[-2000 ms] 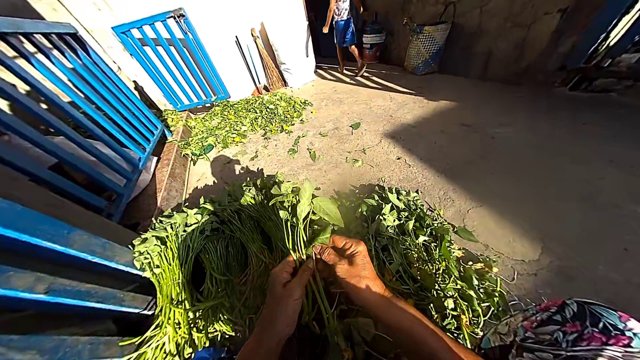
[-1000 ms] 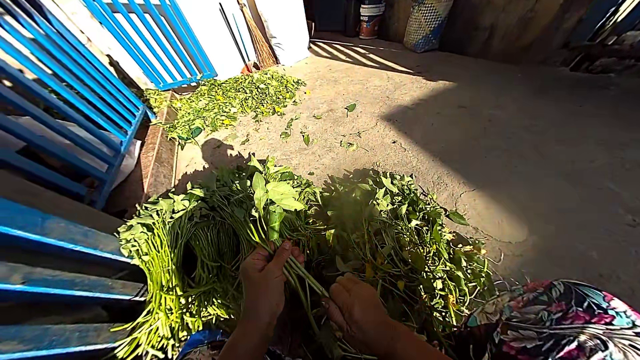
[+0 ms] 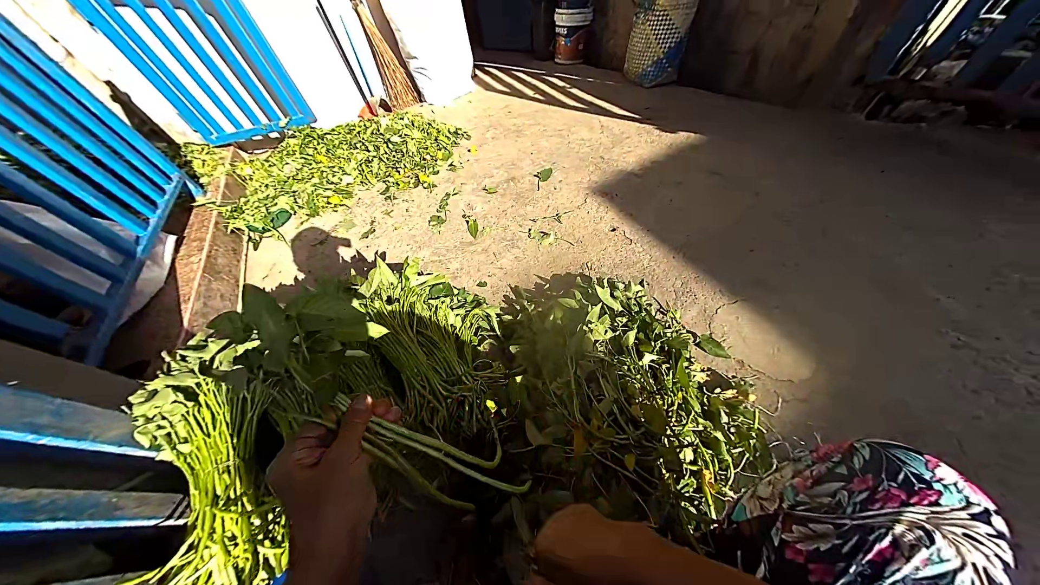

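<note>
My left hand [image 3: 337, 455] grips a small bunch of leafy green stems [image 3: 431, 451]; their leaves point up and left, and the cut-looking ends stick out to the right. My right hand [image 3: 561, 540] is low at the bottom edge, apart from that bunch, beside a loose heap of leafy greens [image 3: 634, 390]; its fingers are hidden. Left of my left hand, long stems lie gathered in an orderly pile [image 3: 219, 455], and more lined-up stems [image 3: 431, 333] lie just beyond it.
Scattered leaves [image 3: 349, 162] cover the concrete floor [image 3: 528, 236] near a blue slatted gate [image 3: 219, 65]. A broom [image 3: 386, 61], a paint bucket [image 3: 573, 32] and a woven basket [image 3: 658, 41] stand at the back. Floral cloth [image 3: 886, 520] is at lower right, blue slats [image 3: 81, 479] at lower left.
My left hand has moved left with the bunch, and my right hand has come away from the stems, down to the bottom edge. The person at the back has gone from view.
</note>
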